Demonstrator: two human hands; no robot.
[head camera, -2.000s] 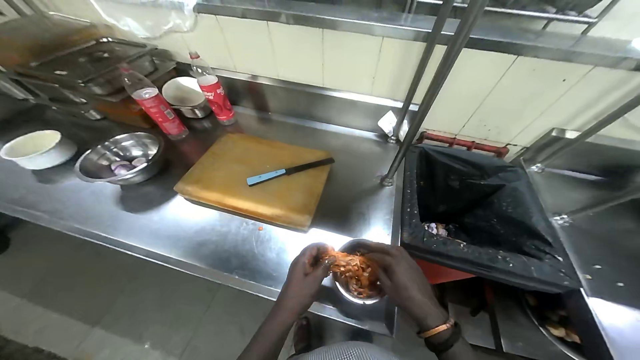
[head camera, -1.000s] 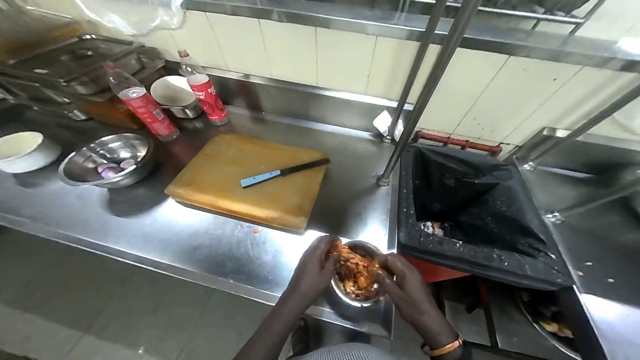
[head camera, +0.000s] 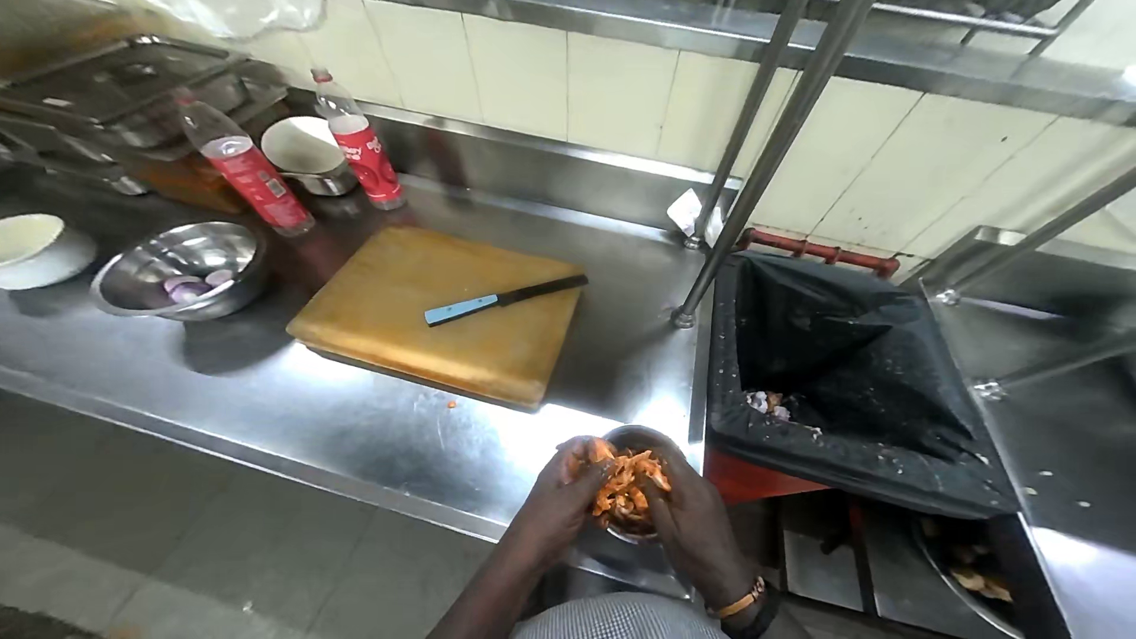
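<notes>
Both hands are at a small steel bowl (head camera: 635, 435) by the front edge of the steel counter. My left hand (head camera: 568, 484) has its fingers on orange-coated food pieces (head camera: 632, 484), which look like shredded meat. My right hand (head camera: 688, 497) grips more of them from the other side, over the bowl. The hands partly hide the bowl and its contents. Beyond them a yellow-brown cutting board (head camera: 426, 311) lies on the counter, and a knife with a light blue handle (head camera: 461, 309) rests on it.
Left of the board are a steel bowl with peeled onions (head camera: 213, 240), a white bowl (head camera: 53, 257), two red-labelled plastic bottles (head camera: 257, 186) (head camera: 364, 151) and a saucepan (head camera: 306, 146). A bin lined with black plastic (head camera: 852, 373) stands at right, beside steel shelf posts (head camera: 772, 151).
Both hands stay over the small bowl, and the fingers have shifted among the orange pieces. The knife and the board have not moved.
</notes>
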